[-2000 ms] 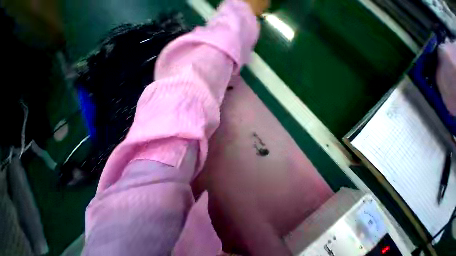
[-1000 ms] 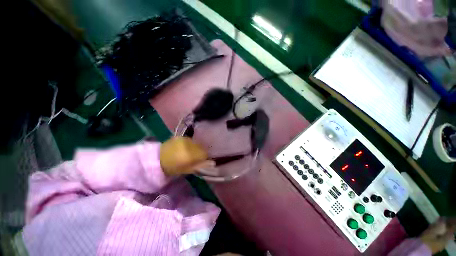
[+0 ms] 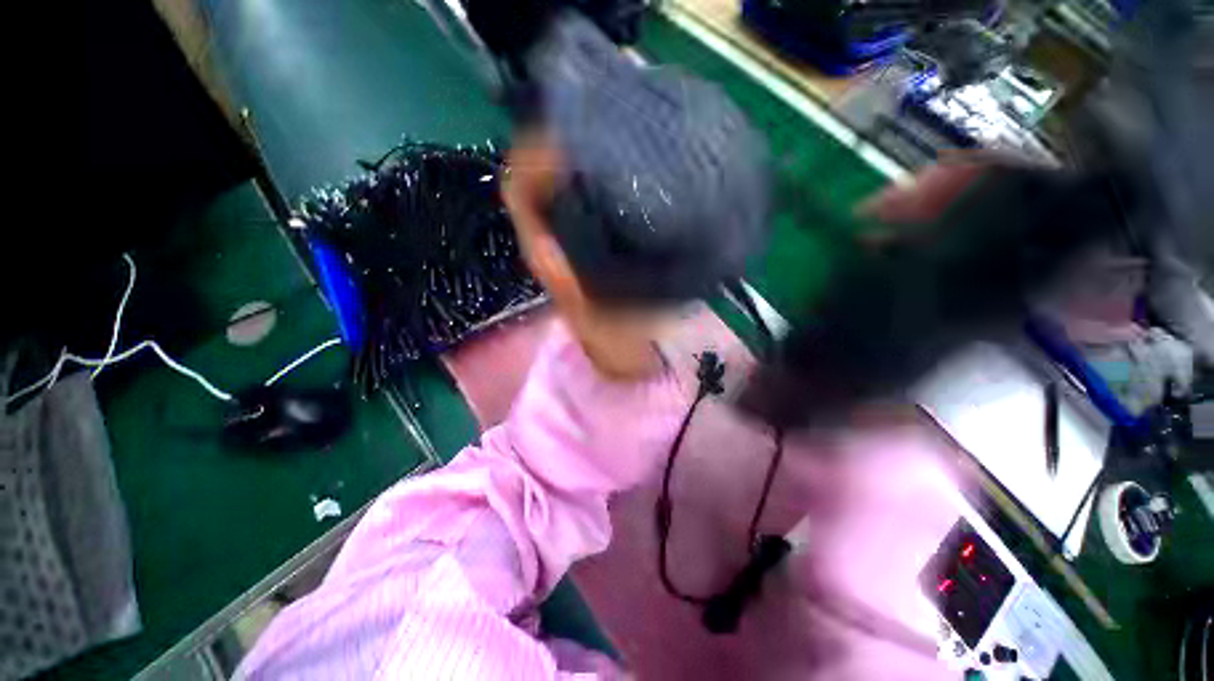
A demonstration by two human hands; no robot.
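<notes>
A dark headset is raised close to the camera; one blurred grey-black ear cup [image 3: 652, 173] shows at upper centre, and a larger black blur lies right of it. My left hand [image 3: 573, 286] grips the ear cup from its left and lower side. My right hand [image 3: 932, 193] is blurred and partly hidden at the upper right edge of the black shape, seemingly holding it. A thin black cable [image 3: 666, 506] loops over the pink mat [image 3: 486, 366], with small plugs [image 3: 710, 373] and a tied bundle [image 3: 743, 588]. The white tester [image 3: 1038, 639] is partly covered by my right sleeve.
A tray of short black strands [image 3: 426, 253] with a blue end stands left of the mat. A white cord and dark object [image 3: 286, 415] lie farther left. At right are the record sheet [image 3: 1005, 412], pen [image 3: 1052, 432] and tape roll [image 3: 1132, 522]. More equipment [image 3: 959, 93] is beyond.
The headset has come up off the mat toward the camera, its cable now hanging down. My left hand has moved up and right; my right arm has come in over the tester.
</notes>
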